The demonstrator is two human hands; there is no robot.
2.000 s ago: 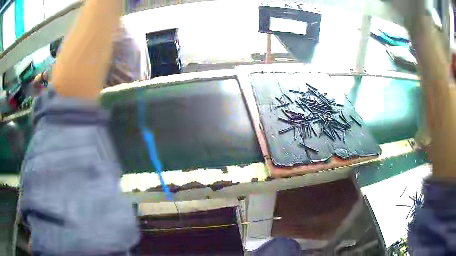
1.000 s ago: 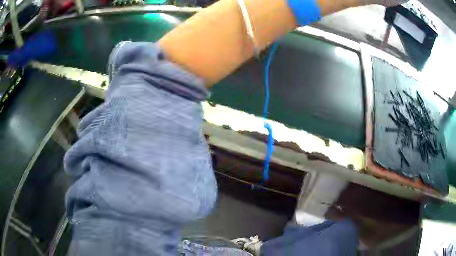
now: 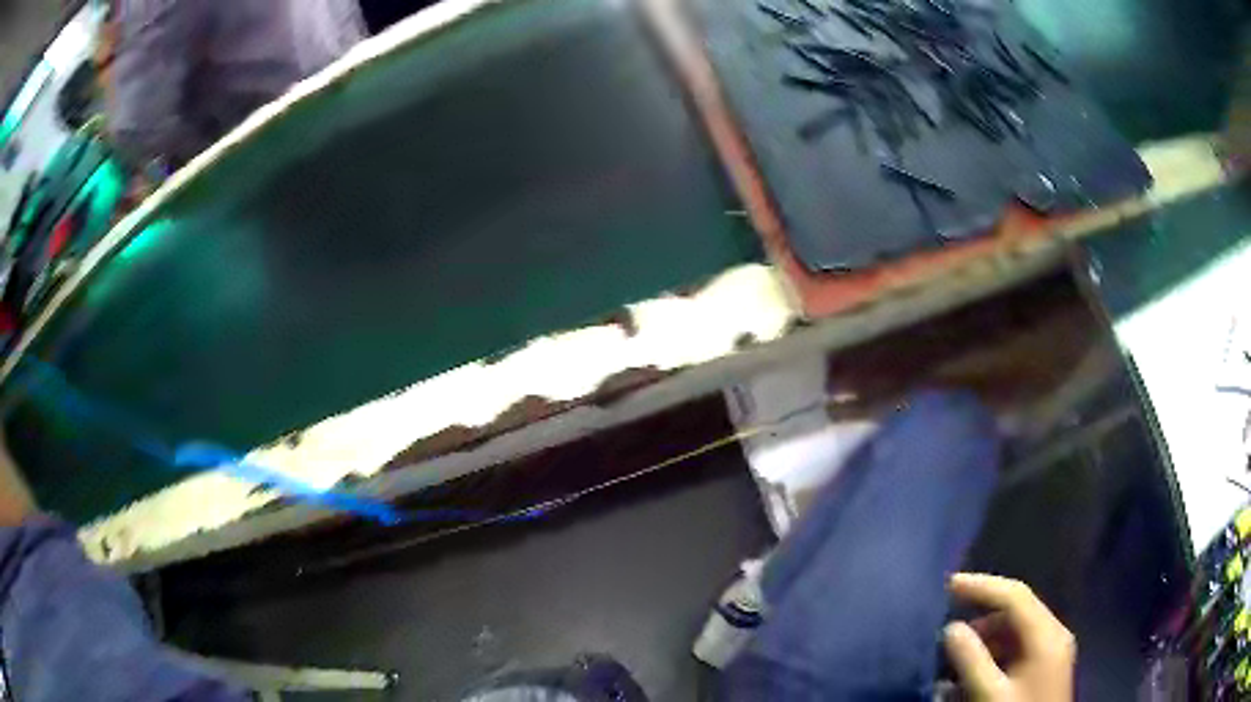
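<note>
My right hand [image 3: 1013, 638] is at the lower right, beside a blue-clad leg [image 3: 878, 549], partly cut off by the bottom edge. Its fingers are curled and apart, with nothing visible in them. My left hand is out of the picture; only a sliver of forearm and a blue sleeve [image 3: 69, 617] show at the lower left. A bright blue cord [image 3: 288, 483] runs from the left edge across the bench edge. Black stick-like pieces [image 3: 912, 62] lie piled on a black mat [image 3: 851, 206] at the upper right.
A reddish-brown board edge [image 3: 878, 285] borders the mat. The green bench top [image 3: 453, 233] has a chipped pale edge [image 3: 549, 364]. A white sheet [image 3: 1200, 370] with black pieces and yellow-dotted board panels [image 3: 1225, 603] are at the right. A person's clothing [image 3: 220, 69] shows behind the bench.
The view has swung back right and down from a second ago. My left arm has gone mostly out at the left edge; my right hand has come into view at the lower right.
</note>
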